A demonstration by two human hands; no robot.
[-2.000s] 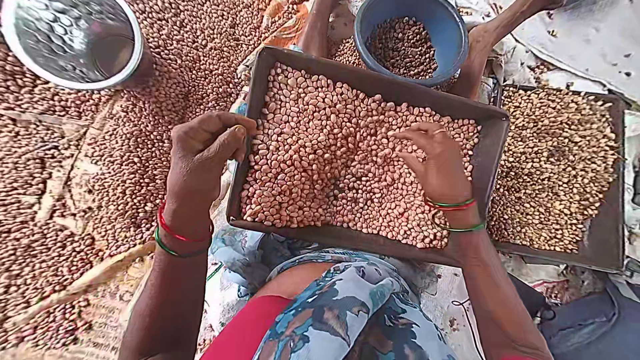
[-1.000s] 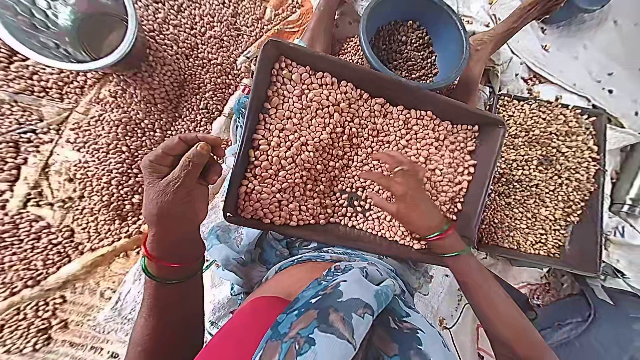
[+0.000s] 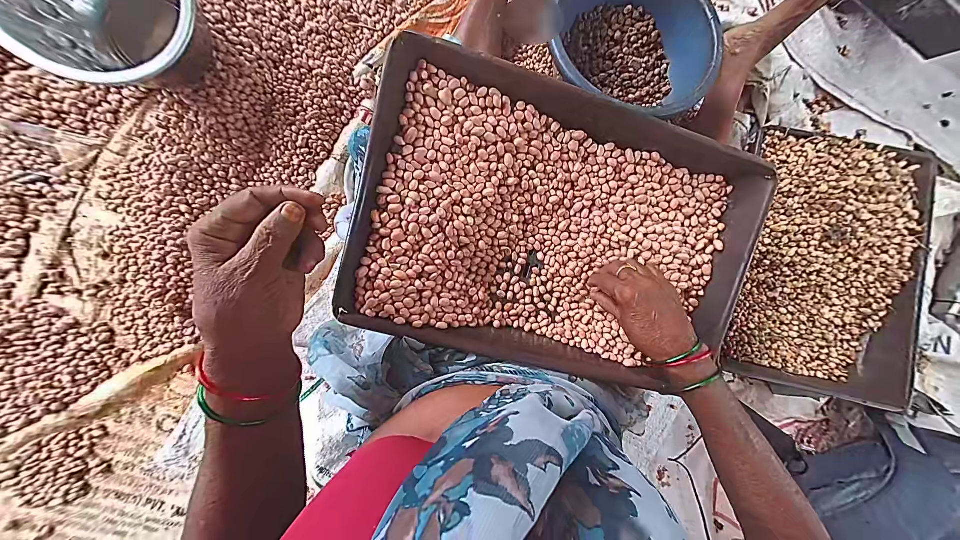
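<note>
A dark rectangular tray (image 3: 750,187) full of pinkish nuts or beans (image 3: 465,202) lies tilted across my lap. My right hand (image 3: 645,304) rests in them near the lower right corner, fingers bent down onto the layer; whether it pinches any is hidden. Left of the tray, my left hand (image 3: 259,262) is raised with its fingers curled and thumb against them; whether something small is inside cannot be seen. A small dark patch of tray bottom shows left of my right hand.
A second dark tray (image 3: 885,375) with yellowish-brown kernels lies at the right. Behind stands a blue bowl (image 3: 694,52) of darker pieces, beside another person's legs (image 3: 731,82). A metal-rimmed bucket (image 3: 176,52) stands at upper left, among brown nuts or beans (image 3: 247,112) spread over sacking.
My left hand has come away from the tray's left edge. My right hand has moved down toward the near side of the tray, and a patch of bare bottom has appeared.
</note>
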